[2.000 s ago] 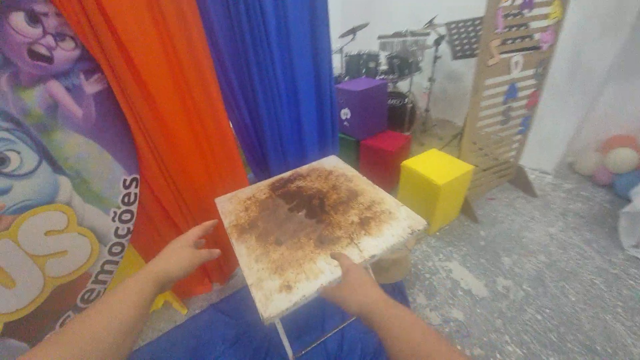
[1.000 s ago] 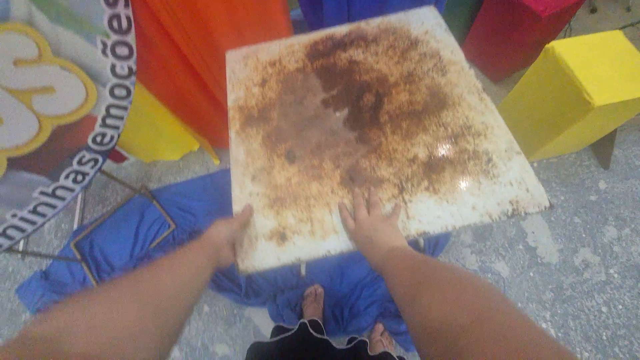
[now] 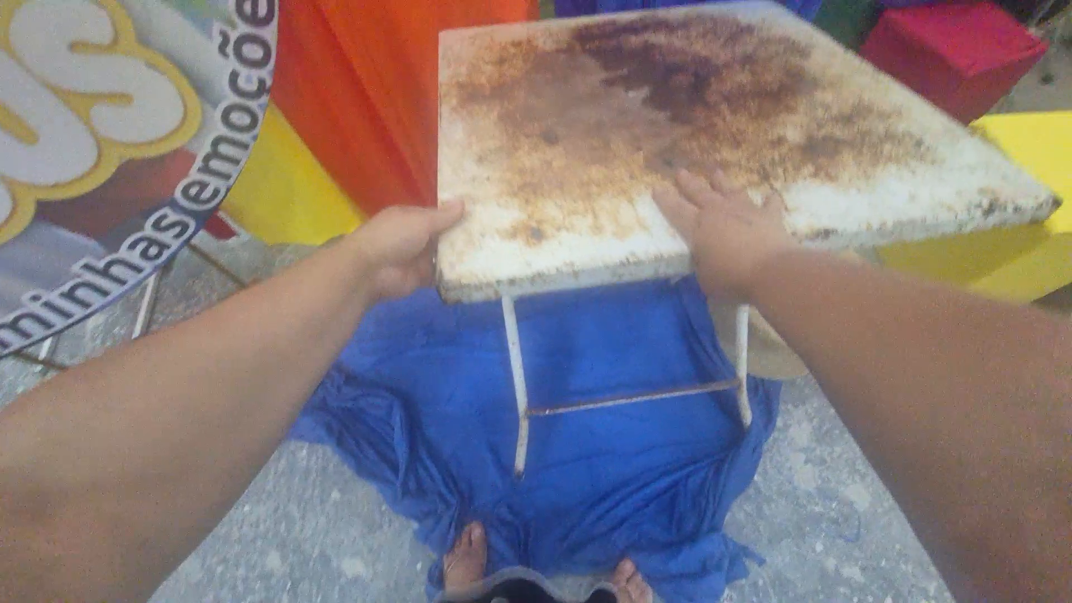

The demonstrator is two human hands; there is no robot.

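A square white table with a rusty, brown-stained top [image 3: 586, 226] and thin white metal legs [image 3: 516, 368] stands in front of me, its top tilted in view. My left hand [image 3: 410, 247] grips the left edge near the close corner, thumb on top and fingers down the side. On the near edge rests my right hand [image 3: 729, 226], fingers spread over the stained surface; its thumb side and underside are partly hidden. Below the table a blue cloth [image 3: 620, 494] lies rumpled on the floor, under the legs and around my feet.
An orange curtain [image 3: 360, 100] hangs behind the table. At left is a round printed panel [image 3: 126, 167] with lettering, beside yellow cloth [image 3: 289, 180] and thin metal bars. A red cube [image 3: 946, 50] and a yellow block [image 3: 1022, 151] stand at right, on a speckled grey floor [image 3: 846, 502].
Two seconds ago my left hand was off the table's left edge; now it holds it. The view has tilted down, bringing the table's legs, the blue cloth and my feet into sight.
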